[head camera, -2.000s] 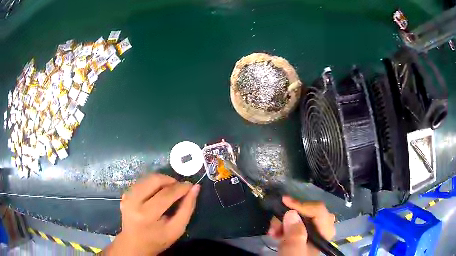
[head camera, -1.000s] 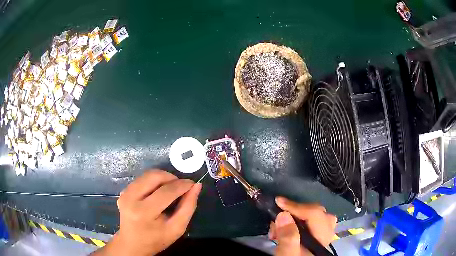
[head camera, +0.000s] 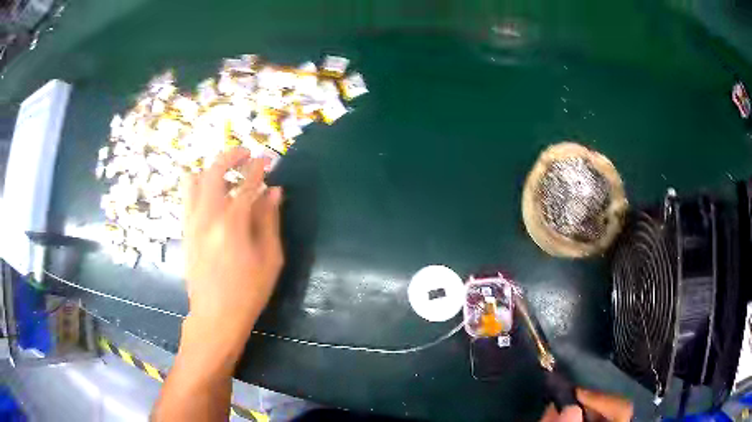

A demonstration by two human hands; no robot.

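Note:
My left hand (head camera: pixel 231 239) reaches over the near side of the pile of small silver-white squares (head camera: pixel 157 157); its fingertips are at one square, and I cannot tell if they grip it. My right hand (head camera: pixel 598 408), cut off by the lower edge, holds the soldering iron (head camera: pixel 560 386), its tip near the right rim of the device circuit board (head camera: pixel 488 307). An orange flex (head camera: pixel 492 320) lies on the board. The white disc (head camera: pixel 435 293) is left of the board, the black panel (head camera: pixel 488 363) below it. The solder wire (head camera: pixel 354 349) lies loose, its end near the board.
A tan bowl of grey granules (head camera: pixel 575 200) stands at the right, with the black fan (head camera: pixel 647 297) beyond it. A white box-like object (head camera: pixel 35 177) is at the far left. A small device unit (head camera: pixel 741 100) lies at the far right. Yellow-black floor tape shows past the near edge.
My left hand has let go of the solder wire and moved left and away to the pile. The iron's tip has moved off the orange flex to the board's right side. The view has shifted left.

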